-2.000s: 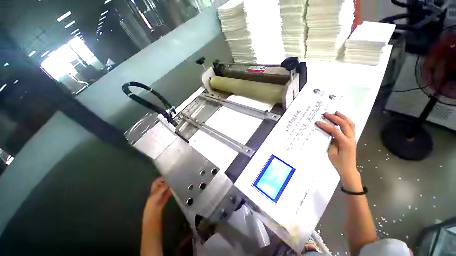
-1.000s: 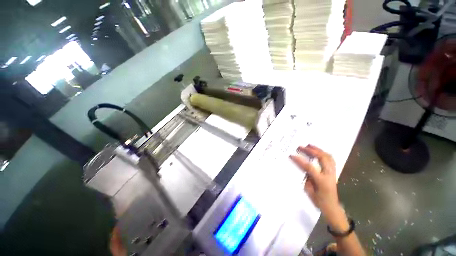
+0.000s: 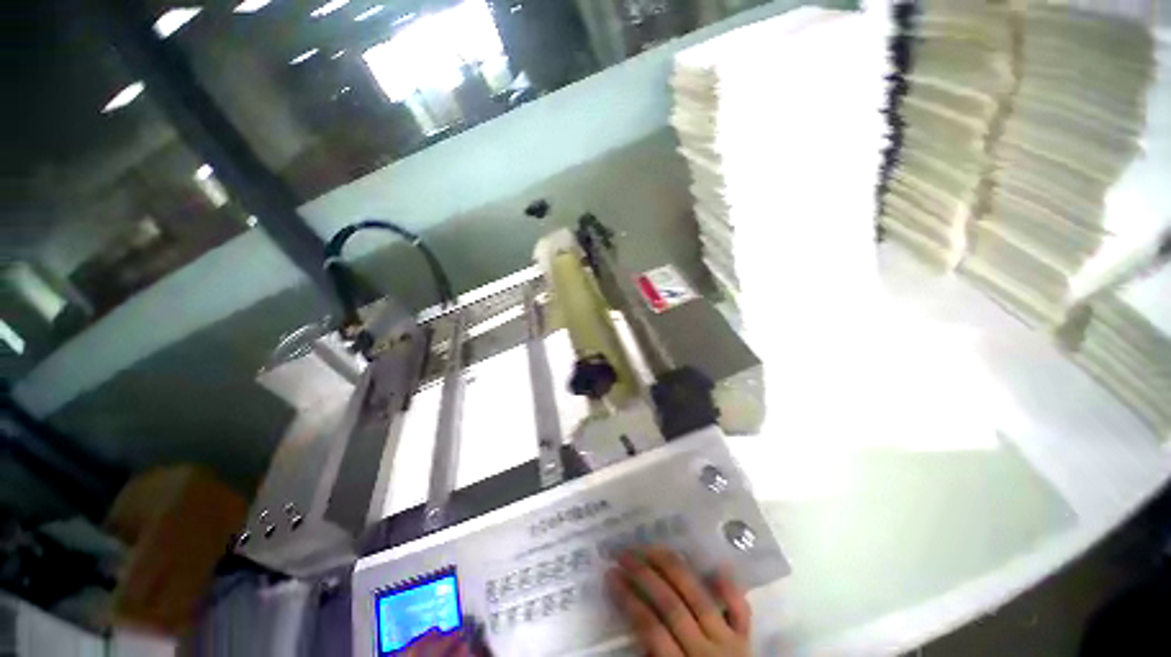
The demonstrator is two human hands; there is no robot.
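Note:
The wide cutting machine [image 3: 572, 539] stands in front of me, with its blue-lit screen [image 3: 417, 614] at the lower left of the panel. White web material [image 3: 498, 408] runs under its metal bars from the pale-yellow roller [image 3: 584, 321]. My right hand [image 3: 681, 608] lies on the panel beside the button rows, fingers spread, holding nothing visible; its wrist is cut off by the bottom edge. My left hand [image 3: 447, 643] shows only as a small blurred part at the screen's lower edge, so its fingers cannot be made out.
Tall stacks of cut white sheets [image 3: 957, 141] stand on the white-topped bench [image 3: 899, 501] behind and right of the machine. A black curved cable [image 3: 392, 231] arches at the machine's far left. A brown cardboard box [image 3: 180, 546] is at the lower left. A glass partition runs behind.
The view has swung, bringing the panel and sheet stacks closer. My right hand has come down beside the button rows. My left hand has moved from the machine's left side to the screen.

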